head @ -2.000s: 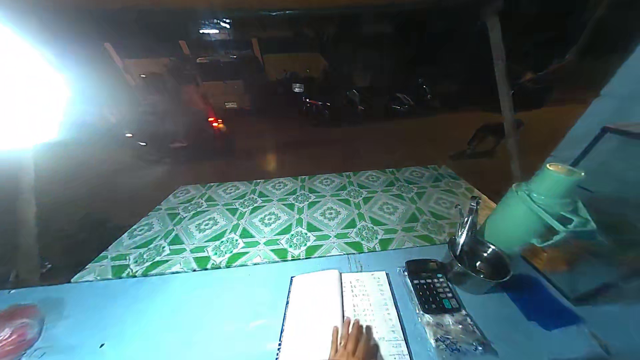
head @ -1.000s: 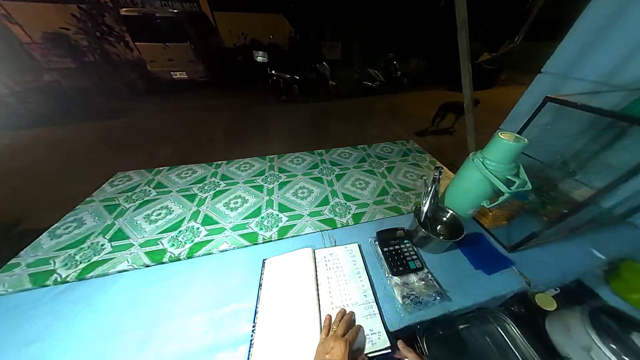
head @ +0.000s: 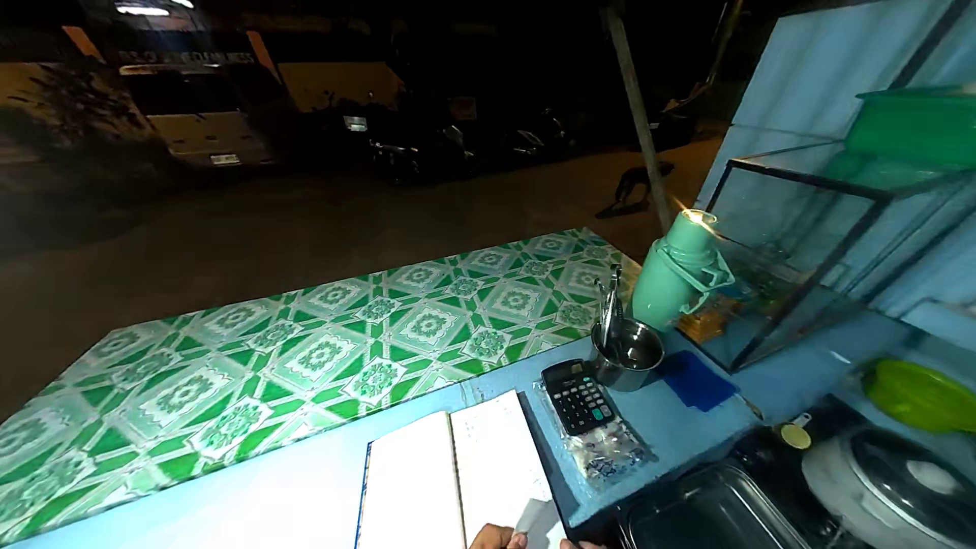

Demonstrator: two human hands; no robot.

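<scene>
An open notebook (head: 415, 480) lies on the blue counter at the bottom middle, with writing on its right page. My left hand (head: 497, 537) is at the lower part of that page, its fingers closed on the lifted page corner. Only the fingertips of my right hand (head: 579, 544) show, at the page's lower right edge; what they do is hidden by the frame edge. A black calculator (head: 578, 396) lies right of the notebook, partly on a clear plastic packet (head: 606, 454). Behind it stands a steel pot (head: 629, 358) holding metal utensils (head: 610, 305).
A green thermos jug (head: 671, 278) stands beside a glass case (head: 808, 179). A blue cloth or sheet (head: 698, 380) lies near the pot. At the lower right are a black tray (head: 717, 511) and a lidded pot (head: 877, 488). A patterned green table cover (head: 320, 351) spreads beyond the counter.
The left hand lay spread on the right page earlier; now it pinches the page's lower corner, which is lifted. The view has swung to the right.
</scene>
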